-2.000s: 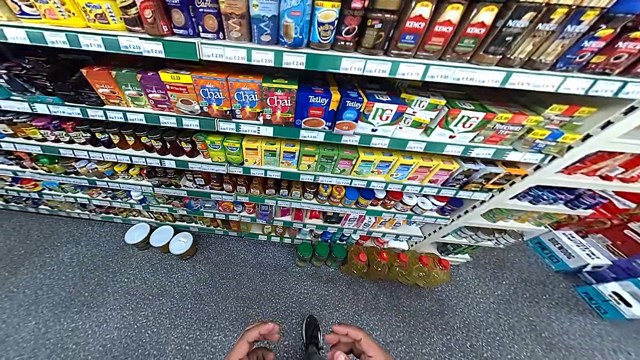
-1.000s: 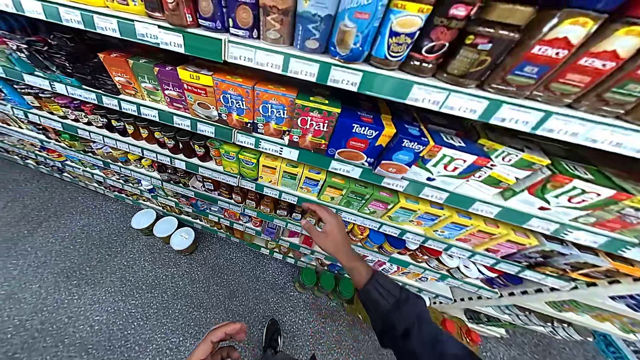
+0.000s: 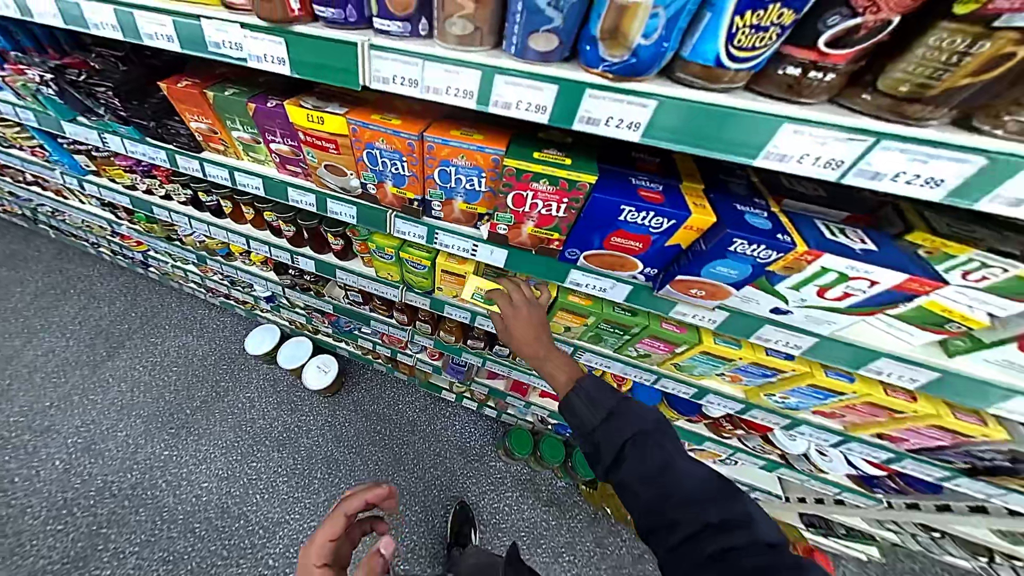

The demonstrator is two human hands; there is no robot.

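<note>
My right hand (image 3: 524, 320) reaches to a lower shelf and grips a small yellow tea box (image 3: 482, 293), which is tilted at the shelf's front edge. Green-and-yellow boxes (image 3: 418, 266) stand left of it, and green tea boxes (image 3: 578, 314) to its right. On the shelf above are a red and green chai box (image 3: 544, 196) and a blue Tetley tea box (image 3: 632, 220). My left hand (image 3: 356, 528) hangs over the floor at the bottom, fingers apart and curled, holding nothing.
Three white-lidded containers (image 3: 294, 353) stand on the grey speckled floor (image 3: 160, 416) by the shelves. Several green-lidded jars (image 3: 550, 450) stand at the foot of the unit. The green shelf edge (image 3: 696, 132) with price labels runs across above. My shoe (image 3: 462, 524) is at the bottom.
My right hand has gone from low beside my left hand up to the shelf and taken hold of a yellow box. The view has moved closer to the shelves.
</note>
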